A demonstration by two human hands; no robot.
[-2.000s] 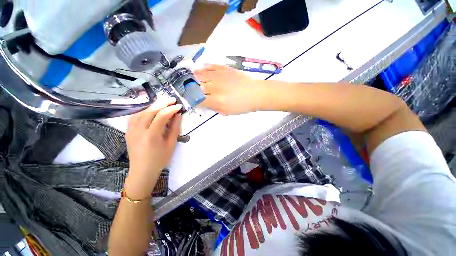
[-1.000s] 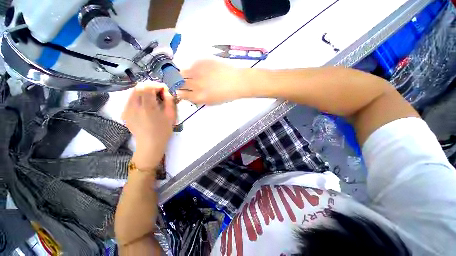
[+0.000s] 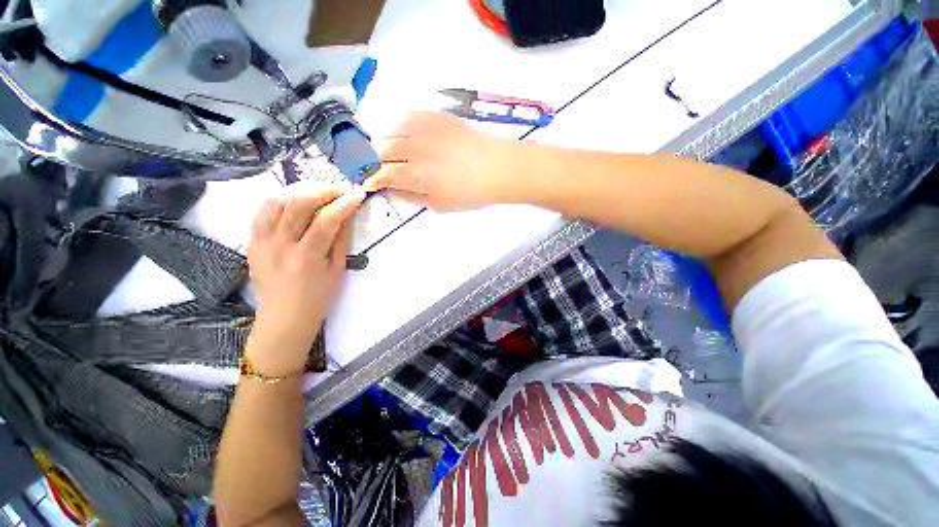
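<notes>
The white sewing machine (image 3: pixel 103 62) with blue stripes stands at the upper left. A blue-grey attachment (image 3: pixel 355 152) sits beside its needle area. My left hand (image 3: pixel 299 242) is just below the needle area, fingers bent and fingertips together. My right hand (image 3: pixel 438 160) is right of the attachment, and its fingertips meet those of my left hand. A tiny dark piece (image 3: pixel 373 192) shows between the fingertips; most of it is hidden by the fingers. Grey checked fabric strips (image 3: pixel 154 340) lie fanned out left of my left hand.
Pink-and-blue thread snips (image 3: pixel 499 107) lie beyond my right hand. A black flat object (image 3: pixel 556 19), an orange-red handle (image 3: pixel 488 14) and a brown card (image 3: pixel 345 21) lie at the back. Blue crate (image 3: pixel 839 103) and clear plastic (image 3: pixel 885 134) are at the right. Striped strips (image 3: pixel 371 489) hang below the table edge.
My left hand has come away from under the machine head, and its fingertips now meet my right hand's. My right hand stays beside the attachment. The view has shifted slightly.
</notes>
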